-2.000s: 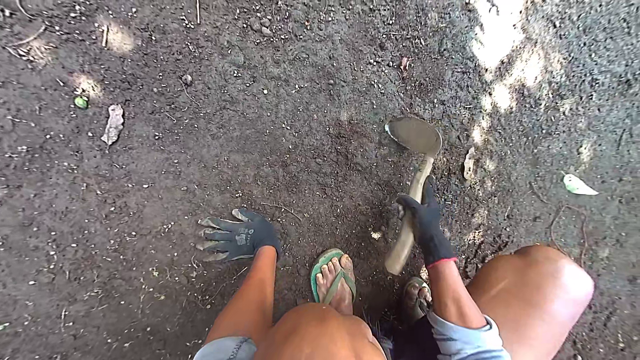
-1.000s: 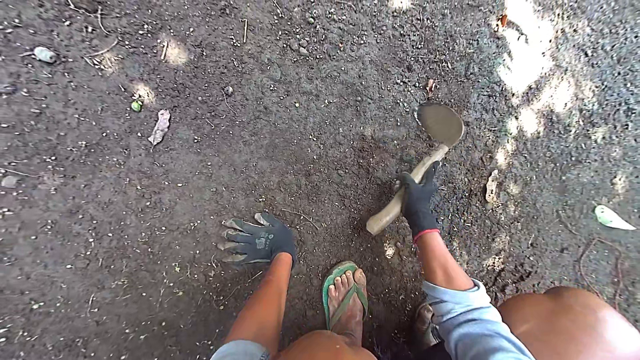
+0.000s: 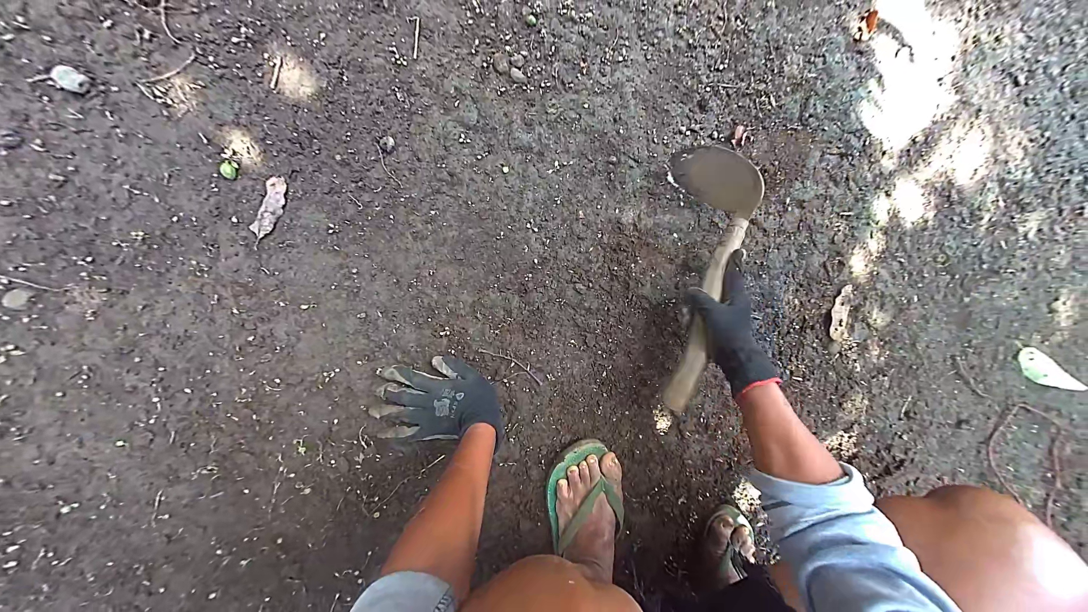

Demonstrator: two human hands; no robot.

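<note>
My right hand (image 3: 733, 327), in a dark work glove with a red cuff edge, grips the wooden handle (image 3: 695, 357) of a short hand tool. The tool's broad rounded metal blade (image 3: 719, 177) lies up and slightly right of the hand, over the bare soil; whether it touches the soil I cannot tell. My left hand (image 3: 438, 399), in a dark glove with dirt-coated fingertips, rests palm down on the soil at lower centre with its fingers spread, holding nothing.
Around the hands is dark soil (image 3: 340, 280) with small stones and twigs. Dry leaves (image 3: 270, 206), a small green fruit (image 3: 229, 169) and a pale green leaf (image 3: 1050, 369) lie about. My feet in green flip-flops (image 3: 557, 480) are close below the hands.
The blade has swung leftward since a second ago, and the handle is tilted more upright. My right hand stays closed on it. My left hand remains spread on the soil.
</note>
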